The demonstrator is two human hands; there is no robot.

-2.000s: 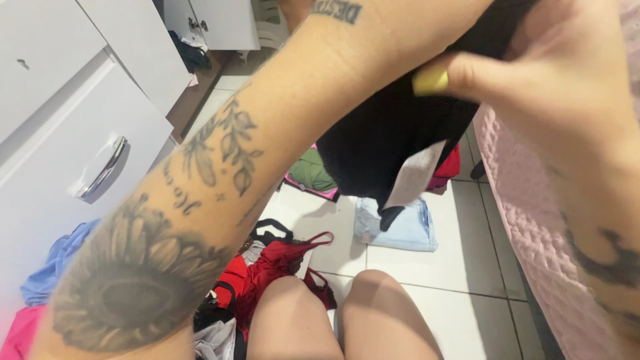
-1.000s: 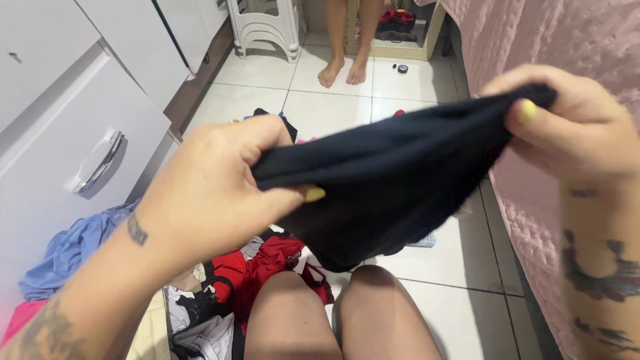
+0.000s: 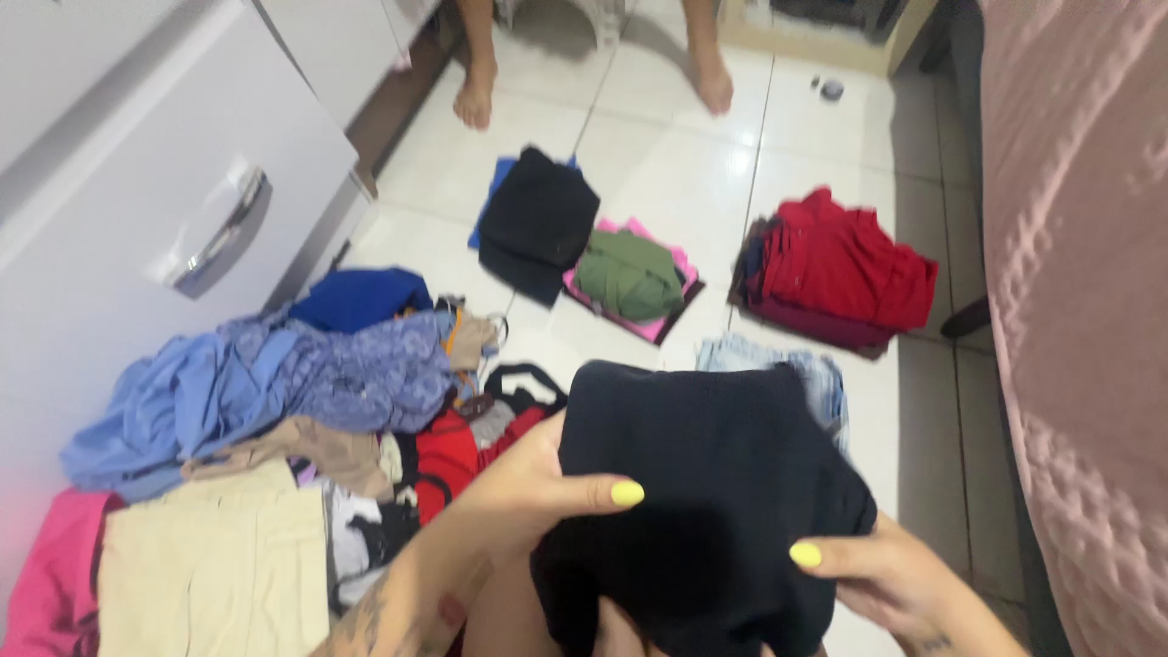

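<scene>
A black cloth garment (image 3: 703,493) hangs between both hands above the lap. My left hand (image 3: 538,493) grips its left side with the thumb on top, the fingers hidden behind the cloth. On the lower right side my right hand (image 3: 876,566) holds it the same way. Behind the garment lies folded light-blue denim (image 3: 776,360), partly covered by it. Farther off are a stack with black cloth (image 3: 538,210) on top, a green folded garment (image 3: 630,274) over pink ones, and a stack topped with red clothing (image 3: 849,265).
Loose clothes lie at left: blue garments (image 3: 356,374), a beige folded one (image 3: 214,566), a pink one (image 3: 55,566) and red ones (image 3: 447,456). A white drawer front (image 3: 164,182) borders them. A pink quilted cover (image 3: 1086,319) hangs at right. Another person's bare feet (image 3: 474,91) stand ahead.
The black garment, stretched out sideways between my hands a second ago, is now lower and more compact. The other person's feet are wider apart. The view has tilted down.
</scene>
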